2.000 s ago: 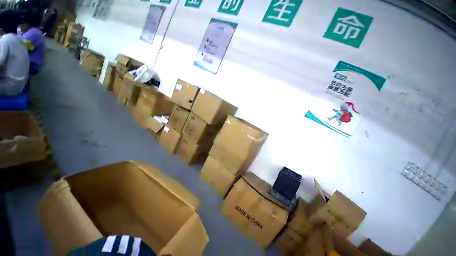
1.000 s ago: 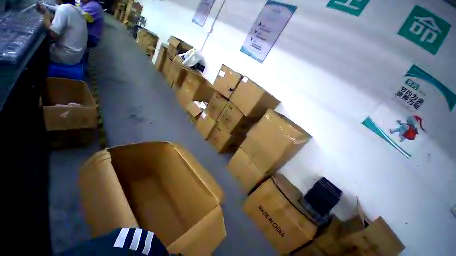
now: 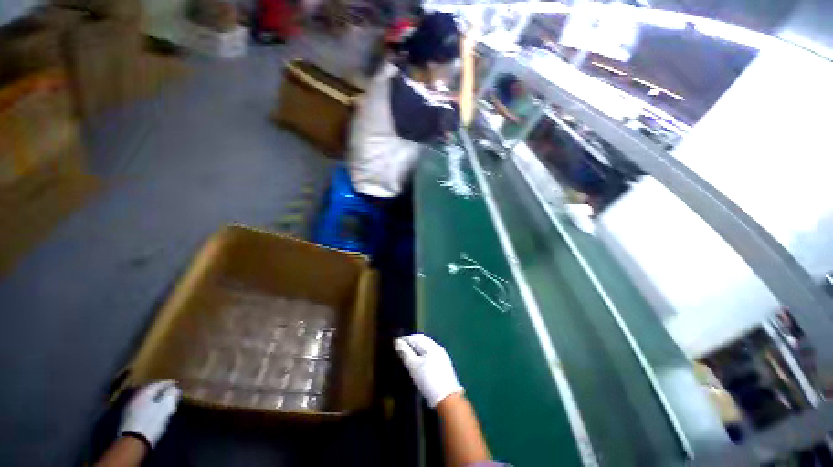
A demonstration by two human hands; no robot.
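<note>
An open brown carton stands at the lower left, with rows of clear plastic boxes on its bottom. My left hand, in a white glove, is at the carton's near left corner; whether its fingers grip the rim is unclear. My right hand, also in a white glove, is over the near edge of the green belt, right of the carton. I see nothing held in it. A thin white looped cord lies on the belt beyond my right hand.
A person sits on a blue stool beside the belt, by a white tangled heap. Another open carton stands behind. A pale metal rail runs along the belt, with a second green lane beyond. Blurred cartons stand left.
The view has swung from the wall, aisle and an empty-looking open carton to the green belt and a carton holding clear boxes. Both gloved hands have come into view.
</note>
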